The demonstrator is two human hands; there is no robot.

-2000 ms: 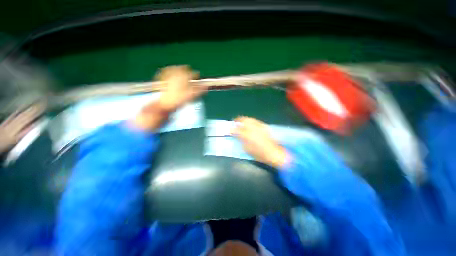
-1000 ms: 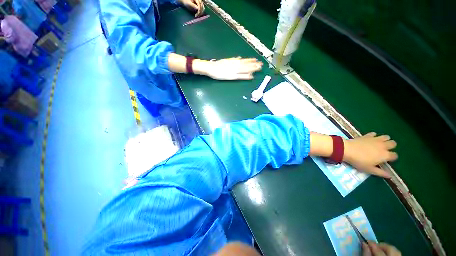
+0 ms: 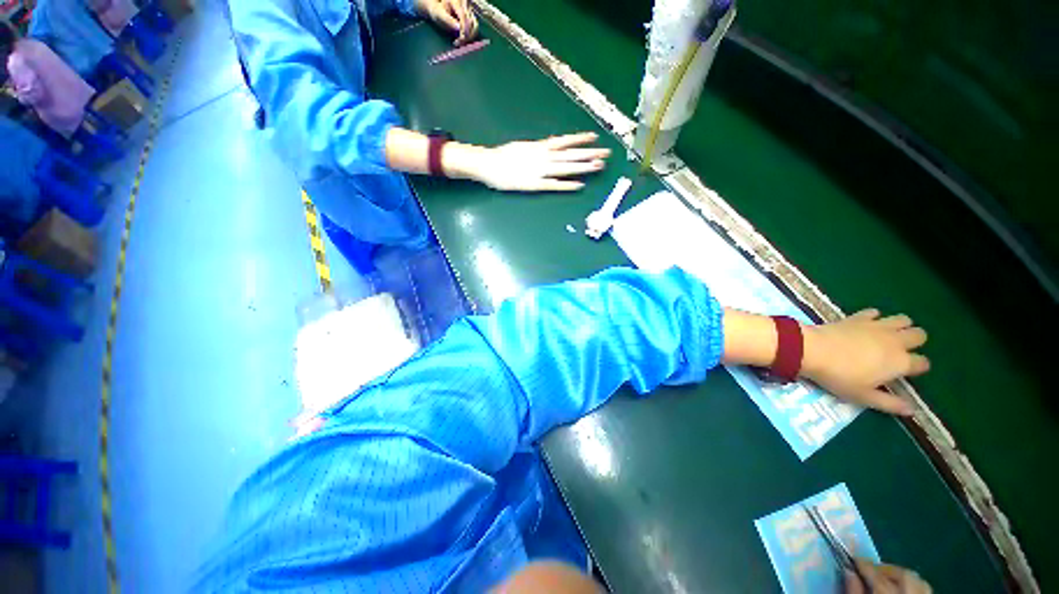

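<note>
My left hand (image 3: 862, 357) lies palm down with fingers spread on the worn belt edge rail, a dark red band at its wrist. It holds nothing. My right hand (image 3: 892, 579) is cut off by the bottom edge at the right and holds metal tweezers (image 3: 831, 541). The tweezers lie over a small pale blue sticker sheet (image 3: 801, 543) with whitish shapes. Whether their tips hold a piece is too small to tell. A longer sticker sheet (image 3: 674, 241) lies along the rail, partly under my left wrist and sleeve.
A white wristwatch (image 3: 606, 211) lies on the dark green bench (image 3: 650, 487). A neighbour's hand (image 3: 540, 163) rests on the bench beyond it. A white wrapped post (image 3: 676, 81) stands at the rail (image 3: 761, 250), beside the green belt. A white bag-like thing (image 3: 352, 354) is at the left, below bench level.
Since one second ago the tweezers have shifted slightly over the small sheet. My left hand stays on the rail. Two seconds ago the view faced the bench, with a red bin at the right.
</note>
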